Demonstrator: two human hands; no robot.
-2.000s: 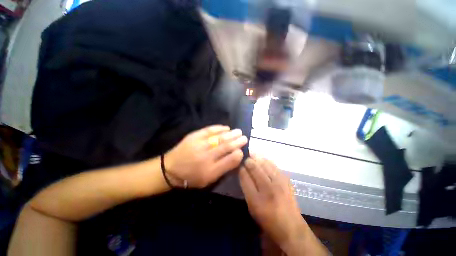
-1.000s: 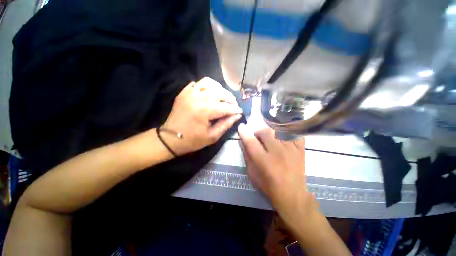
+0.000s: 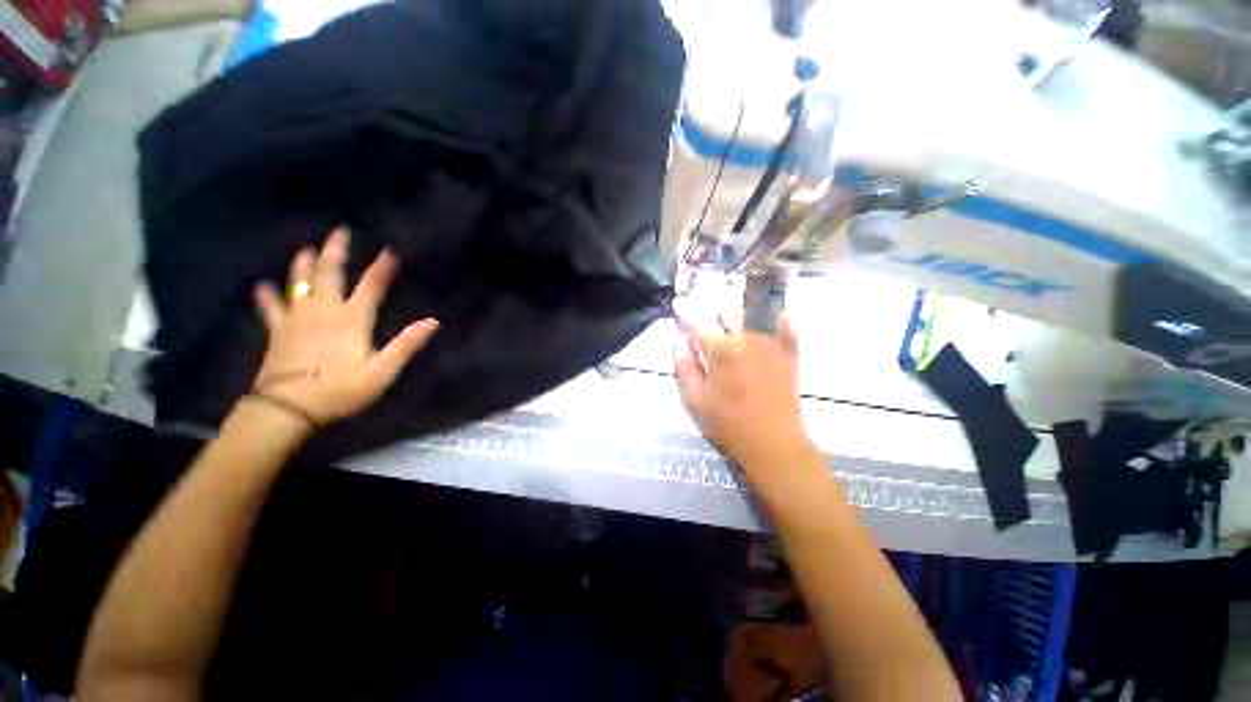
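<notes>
A large black cloth panel (image 3: 453, 206) lies on the machine bed left of the needle, its narrow right end at the presser foot (image 3: 697, 261). My left hand (image 3: 329, 329) lies spread on the panel, fingers apart, gripping nothing. My right hand (image 3: 741, 384) is just in front of the presser foot, fingertips at the cloth's narrow end; glare hides whether they pinch it. The white sewing machine head (image 3: 947, 233) with a blue stripe stands at the upper right.
Black cut pieces (image 3: 991, 432) lie on the bed to the right, with more dark pieces (image 3: 1118, 480) beyond. Blue and yellow-green snips (image 3: 919, 329) lie behind them. A ruler strip (image 3: 604, 453) runs along the front edge. A blue crate (image 3: 1008, 617) is below the table.
My left hand has left the needle area, moved left and opened flat on the panel. My right hand stays near the presser foot. The view has shifted, showing more of the machine head.
</notes>
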